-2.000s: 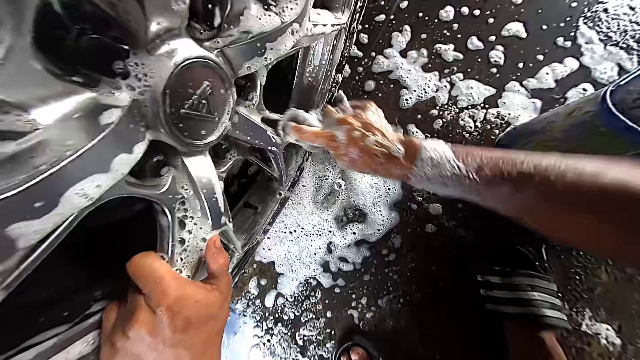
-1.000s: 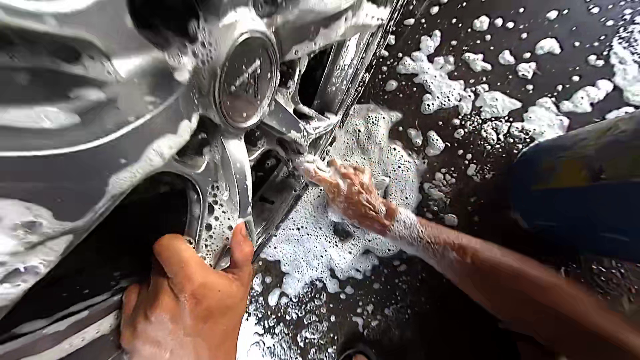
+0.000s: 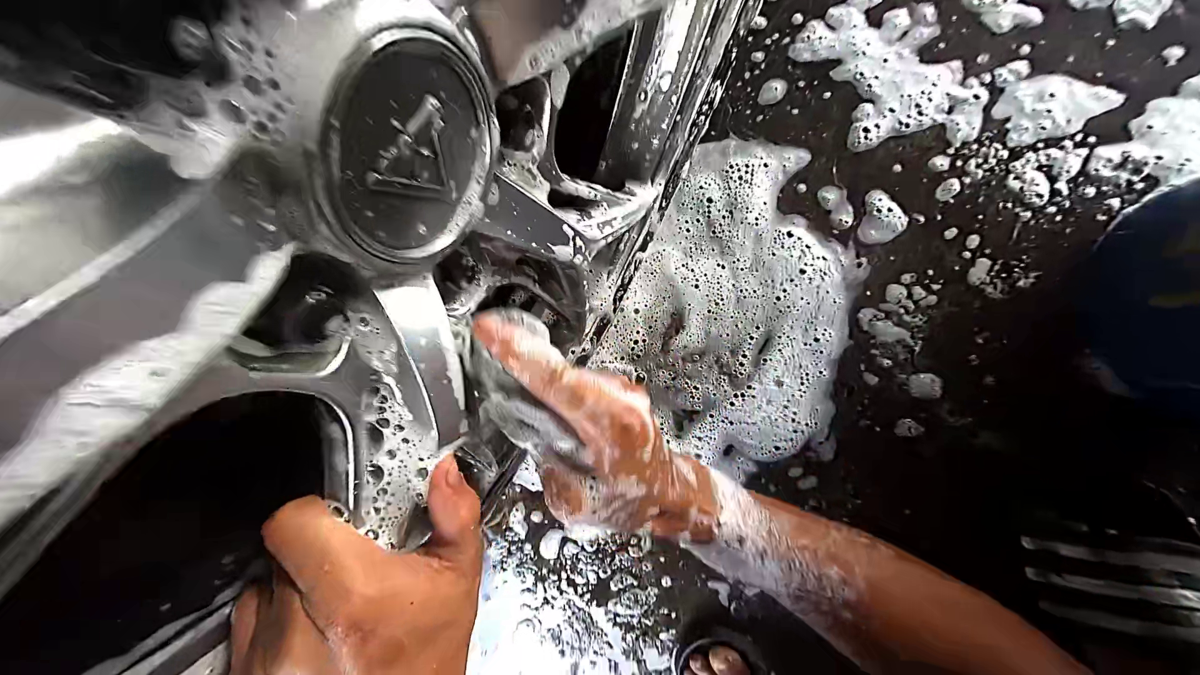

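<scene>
A soapy alloy wheel (image 3: 422, 347) fills the left side, its round center cap (image 3: 408, 145) near the top. My left hand (image 3: 375, 572) grips the wheel rim and spoke at the bottom, the thumb along the spoke's outer end and the fingers partly hidden behind it. My right hand (image 3: 609, 441), covered in suds, presses a dark, foamy scrubbing pad or cloth (image 3: 525, 412) against the side of the lower spoke, just right of the left thumb. The pad's exact kind cannot be told.
White foam (image 3: 741, 309) spreads over the dark wet floor (image 3: 975, 375) right of the wheel, with smaller patches beyond. A blue rounded container (image 3: 1148, 291) stands at the right edge. Part of a foot (image 3: 717, 659) shows at the bottom, and a white-striped dark item (image 3: 1116, 572) at lower right.
My right hand has moved from the gap by the rim, right of the center cap, down to the lower spoke near my left thumb. The left hand keeps its grip. The view has come closer.
</scene>
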